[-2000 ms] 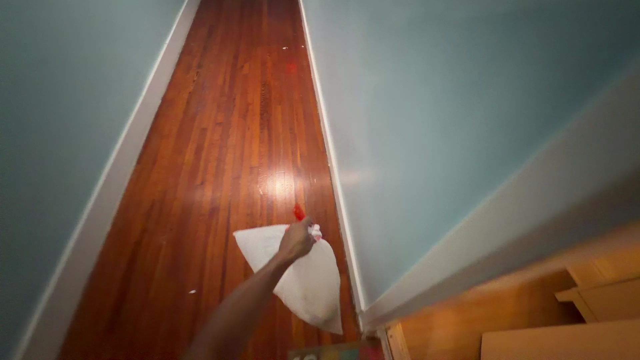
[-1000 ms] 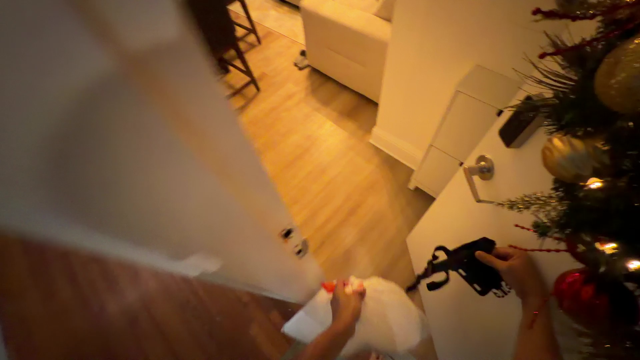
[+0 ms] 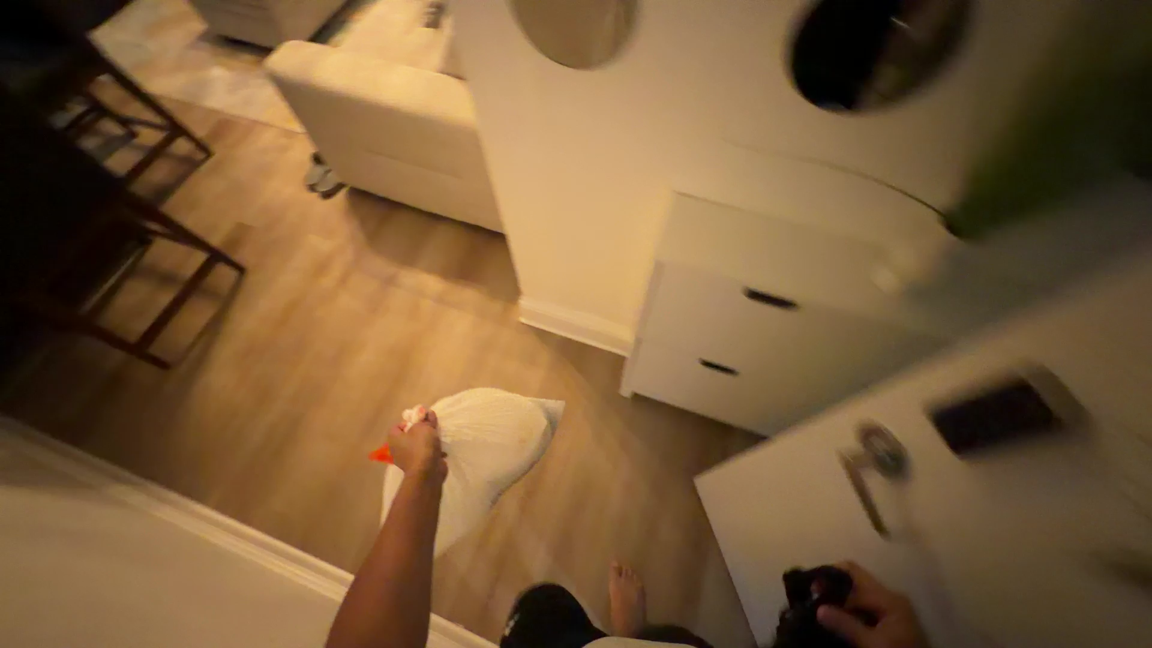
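My left hand (image 3: 418, 445) is closed around the gathered neck of a white plastic bag (image 3: 495, 432), which hangs over the wood floor; a bit of red-orange drawstring sticks out beside the fingers. At the lower right, near the door (image 3: 774, 504), my right hand (image 3: 868, 607) grips a black object (image 3: 810, 603), blurred and partly cut off by the frame's bottom edge, so its kind cannot be told here. A lever handle (image 3: 873, 477) and a dark keypad lock (image 3: 994, 418) are on that door, above my right hand.
A white drawer cabinet (image 3: 720, 324) stands against the wall beyond the door. Dark wooden chairs (image 3: 180, 297) are at the left, and a light sofa (image 3: 396, 126) is farther back with shoes (image 3: 321, 175) beside it. White baseboard trim (image 3: 180, 504) runs along the lower left.
The view has moved from the hallway past the doorway into a room. My left hand keeps hold of the bag. My right hand, out of view two seconds ago, shows with a black object one second ago and now.
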